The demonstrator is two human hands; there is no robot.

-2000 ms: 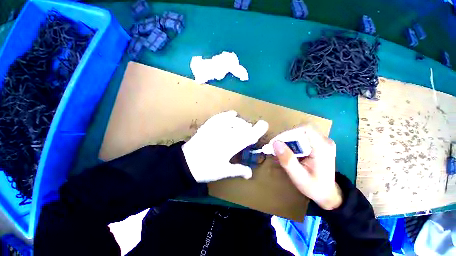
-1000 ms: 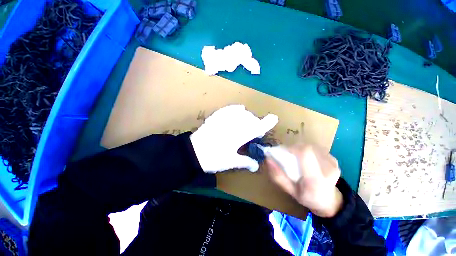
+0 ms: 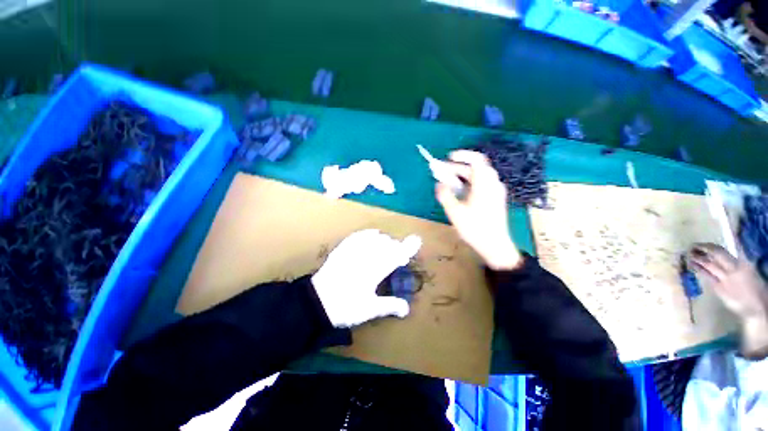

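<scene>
My left hand (image 3: 358,282), in a white glove, holds a small dark block (image 3: 402,283) over the tan cardboard mat (image 3: 269,219). A thin black loop shows at the block's right side. My bare right hand (image 3: 478,202) is raised beyond the mat's back edge, beside the black loop pile (image 3: 520,168). It holds a small white glue bottle (image 3: 446,172) with its long nozzle pointing up and left.
A blue bin (image 3: 173,206) of black loops stands left. Near it lie a housing cluster (image 3: 271,139) and white crumpled tissue (image 3: 357,178). Spaced blocks lie on the green conveyor (image 3: 370,50). Another person's hand (image 3: 733,282) is at the speckled mat (image 3: 581,219) on the right.
My right hand has moved with the bottle from the block up to beside the loop pile. My left hand still holds the block. The view has tilted up, and another person's hand has appeared right.
</scene>
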